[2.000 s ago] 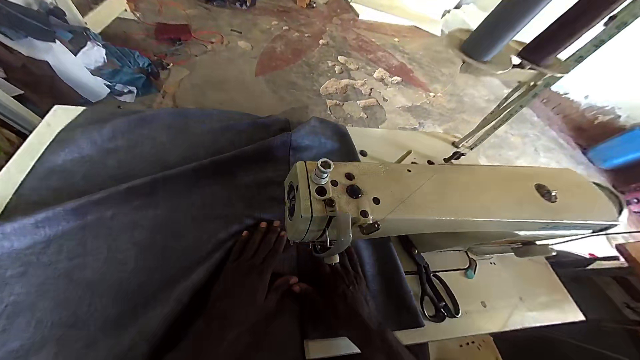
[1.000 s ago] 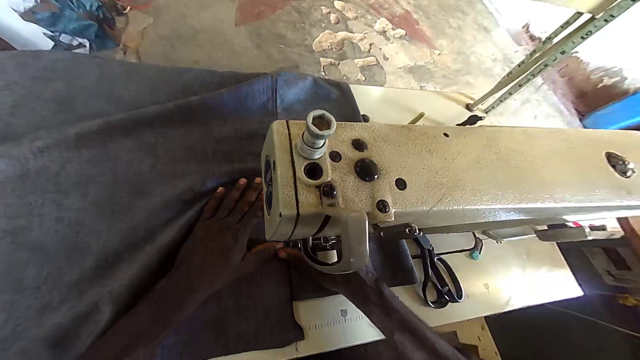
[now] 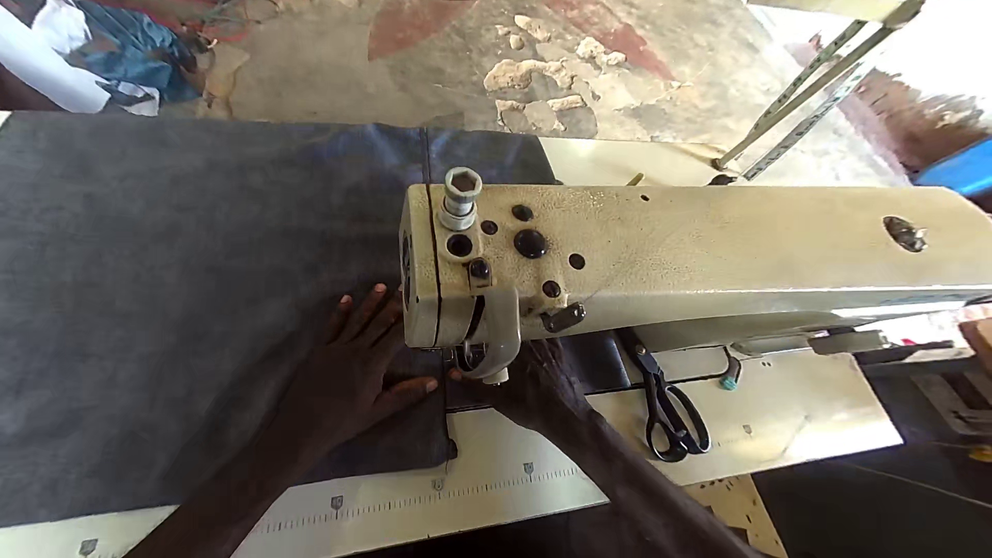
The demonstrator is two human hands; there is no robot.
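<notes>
Dark grey fabric (image 3: 194, 271) lies spread over the sewing table, with a seam line running toward the needle area of an industrial sewing machine (image 3: 697, 240). My left hand (image 3: 349, 372) rests flat on the fabric left of the machine head, fingers spread, thumb near the seam. Under the machine's arm, just right of the presser area, my right hand (image 3: 535, 380) lies on the cloth; the machine head hides part of its fingers. The needle itself is hidden. Black-handled scissors (image 3: 670, 411) lie on the table right of my right wrist.
The pale table edge (image 3: 387, 504) bears a printed ruler scale. Behind it is a worn concrete floor (image 3: 325, 70). Crumpled cloths (image 3: 139, 46) lie at the top left. A metal stand (image 3: 806, 93) rises at the back right, near a blue object (image 3: 957, 167).
The fabric has shifted away from me, and its near edge now shows beside the ruler scale. My hands remain either side of the machine head. The view has moved closer.
</notes>
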